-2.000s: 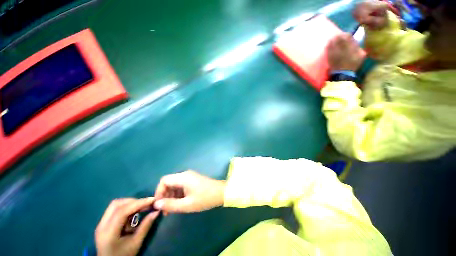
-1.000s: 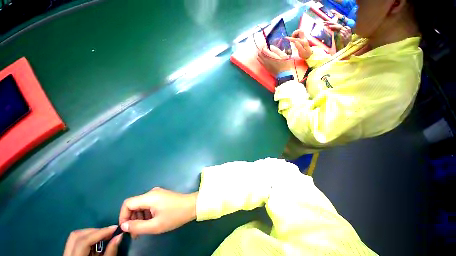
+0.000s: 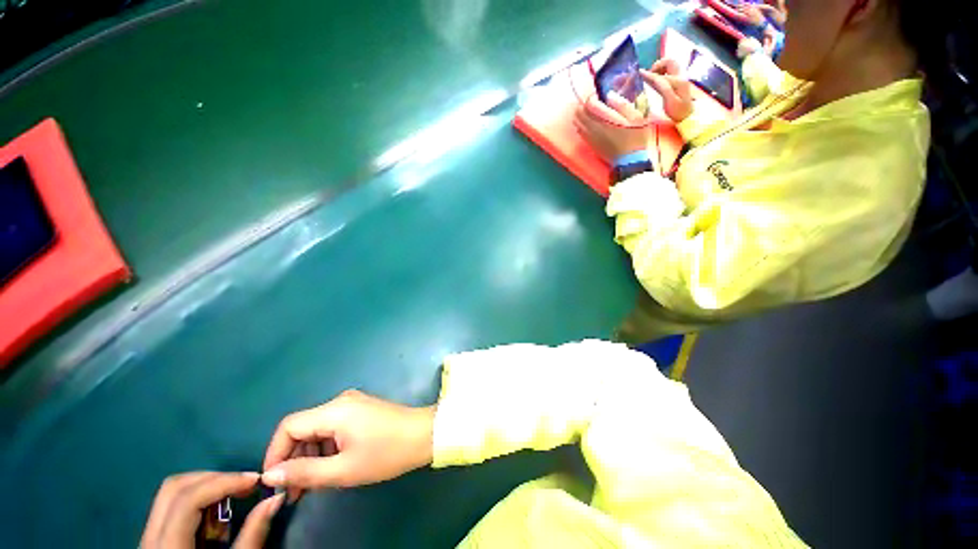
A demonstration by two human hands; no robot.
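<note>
A small dark connector or adapter [image 3: 222, 515] with a light metallic outline and a yellowish glint is held in my left hand [image 3: 193, 515], at the lower left over the green belt. The picture's bottom edge cuts off my left hand. My right hand [image 3: 349, 440] has thumb and fingertips pinched together, meeting my left fingertips at the dark piece's right end. The fingers hide most of the piece, and what exactly the right fingertips grip is too small to tell.
A dark tablet [image 3: 21, 220] on a red-orange foam pad [image 3: 80, 225] lies at the left edge. A neighbouring worker in a yellow smock [image 3: 783, 214] at the right holds a tablet [image 3: 619, 73] over another foam pad [image 3: 563, 150]. More hands and tablets show beyond.
The view has swung right since the oldest frame, so the left pad has shifted towards the left edge. The neighbour now holds a tablet upright. My hands remain together around the small dark piece.
</note>
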